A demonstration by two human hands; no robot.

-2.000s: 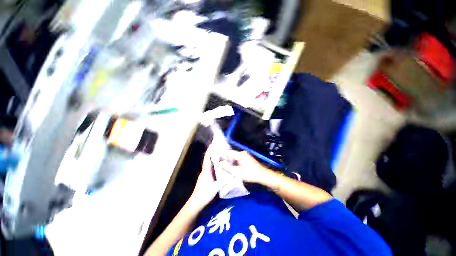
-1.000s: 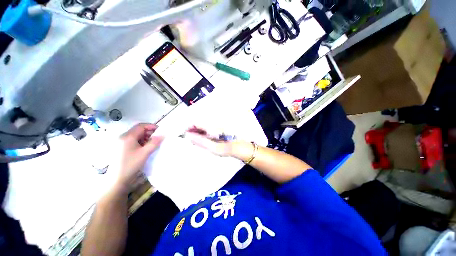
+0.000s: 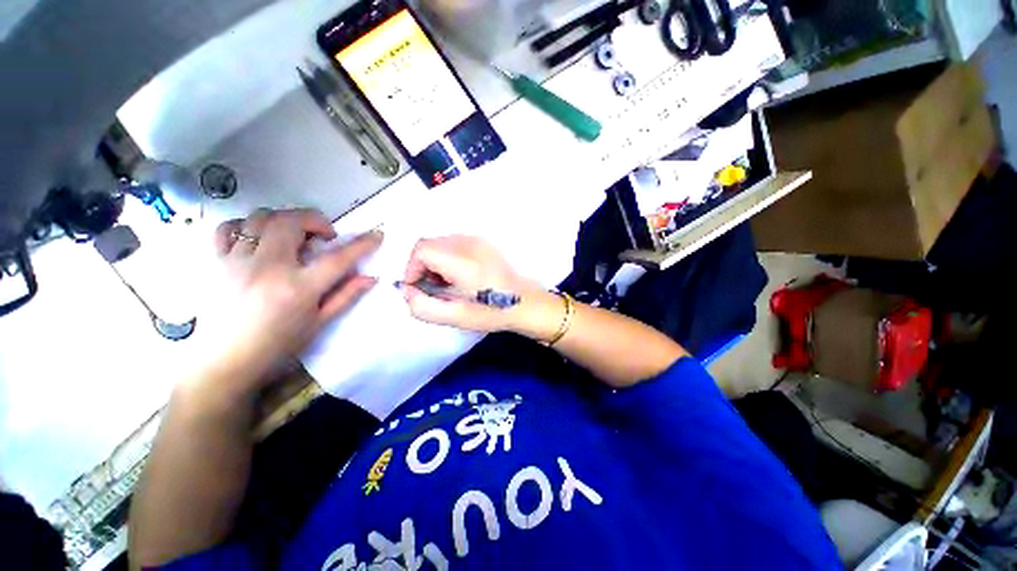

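Observation:
A plain white paper sheet (image 3: pixel 385 363) lies on the white sewing machine table at its front edge. My left hand (image 3: pixel 279 279) rests on the sheet's left part, fingers spread, a ring on one finger, holding nothing. My right hand (image 3: pixel 457 279) is closed around a thin pen (image 3: pixel 496 299), its tip pointing left at the paper. Whether the tip touches the sheet is not clear, and I cannot make out any writing. A smartphone (image 3: pixel 407 95) with a lit yellow and white screen lies just beyond the sheet.
Slim metal snips or tweezers (image 3: pixel 351 123) lie left of the phone, a green-handled tool (image 3: pixel 554 107) right of it. Black-handled scissors (image 3: pixel 697 28) and small bobbins (image 3: pixel 622 83) lie farther right. The machine's needle area (image 3: pixel 134 218) is at left. An open drawer (image 3: pixel 725 220) juts out at right, near a cardboard box (image 3: pixel 848 167).
My right hand's fingers have closed around the pen and its blur is gone. My left hand has shifted left and spread flatter on the sheet. The view has moved, so the phone appears larger and higher.

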